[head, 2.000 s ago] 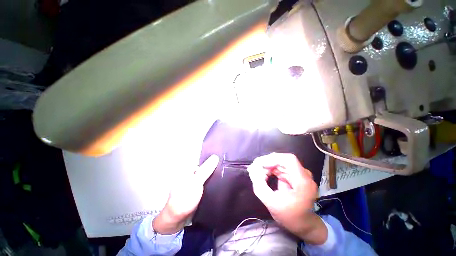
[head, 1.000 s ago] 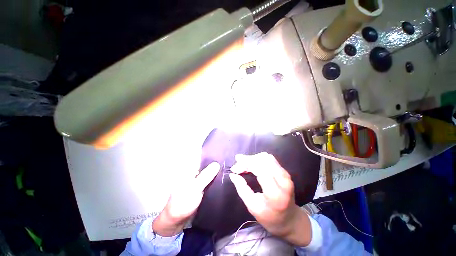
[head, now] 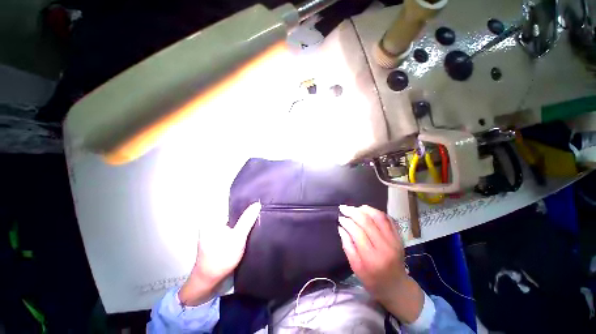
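A dark purple-black garment panel lies spread over the near edge of the table, below the sewing machine head. A narrow straight pocket opening runs across it. My left hand lies at the panel's left side, thumb tip at the opening's left end. My right hand rests on the panel's right side, fingertips at the opening's right end. Its fingers are bent close together; whether they pinch the cloth is unclear. A pale thread loops over my lap. Glare hides the needle area.
The machine head fills the upper right. A long lamp shade spans the upper left. Yellow-red snips, black-handled scissors and a brown stick lie right of the panel. The white table has a printed ruler near its edge.
My right hand has moved from the middle of the opening to its right end and turned flatter, uncovering the opening. The view has shifted, so the lamp and machine appear further left.
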